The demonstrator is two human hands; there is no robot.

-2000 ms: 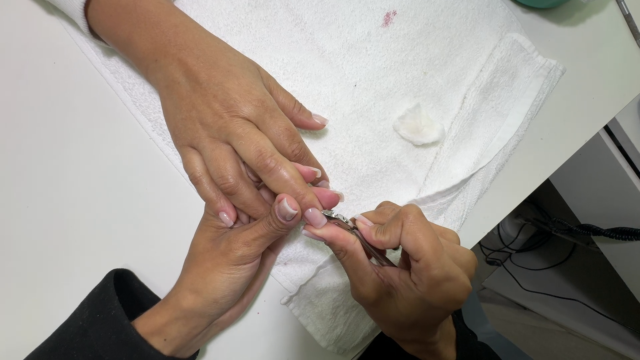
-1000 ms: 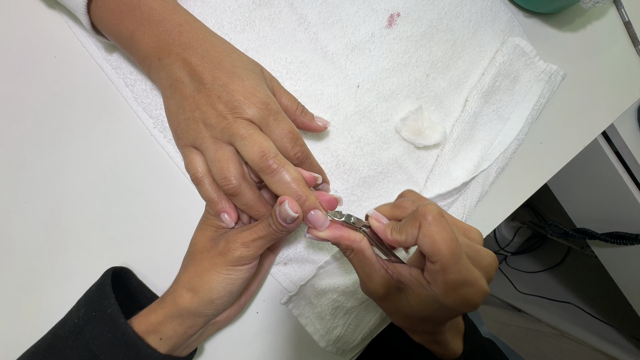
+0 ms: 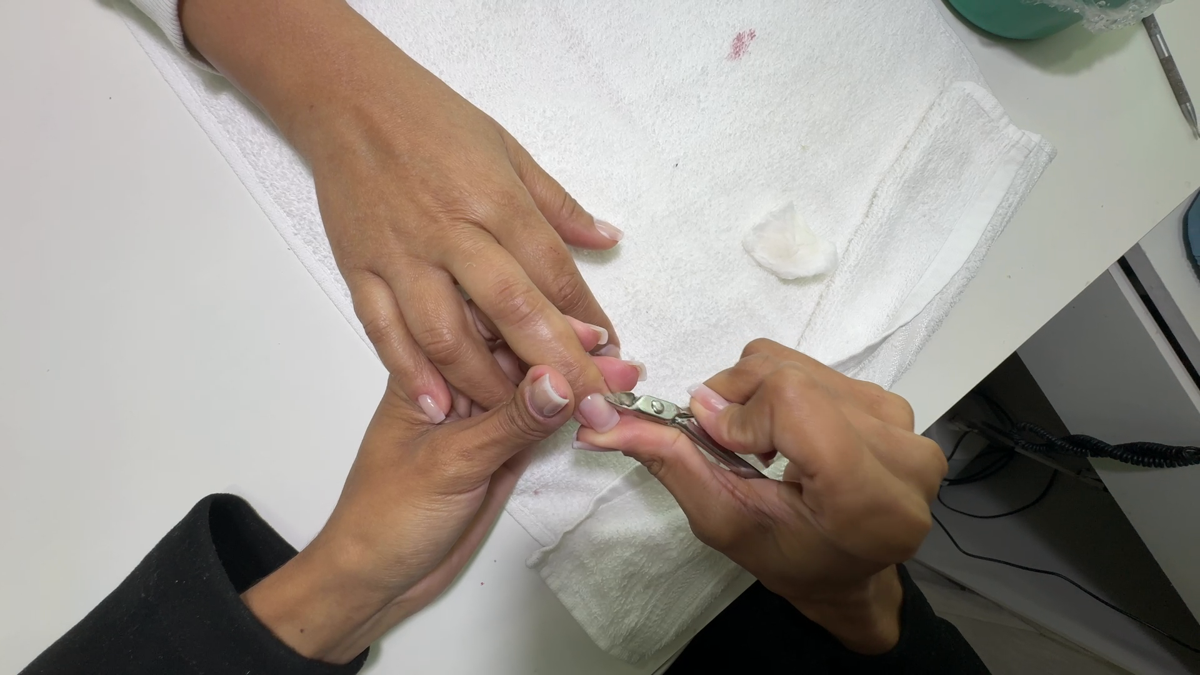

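My left hand (image 3: 450,459), in a black sleeve, grips the fingers of another person's hand (image 3: 441,197) from below, its thumb beside the tip of one finger. That hand lies palm down over a white terry towel (image 3: 656,122). In my right hand (image 3: 806,469) are metal cuticle nippers (image 3: 661,410), their jaws at the side of the nail on the held finger. My right index finger reaches under that fingertip. The ends of the nippers' handles are partly hidden by my right hand.
A cotton pad (image 3: 789,244) lies on the towel, near a reddish stain. At the upper right are part of a green container (image 3: 1012,14) and a metal tool (image 3: 1172,75) on the white table (image 3: 122,328). Beyond the table's right edge hang black cables (image 3: 1106,445).
My right hand has shifted slightly and its thumb sits differently on the nippers. The jaws remain at the held fingertip. My left hand and the other person's hand look nearly unmoved.
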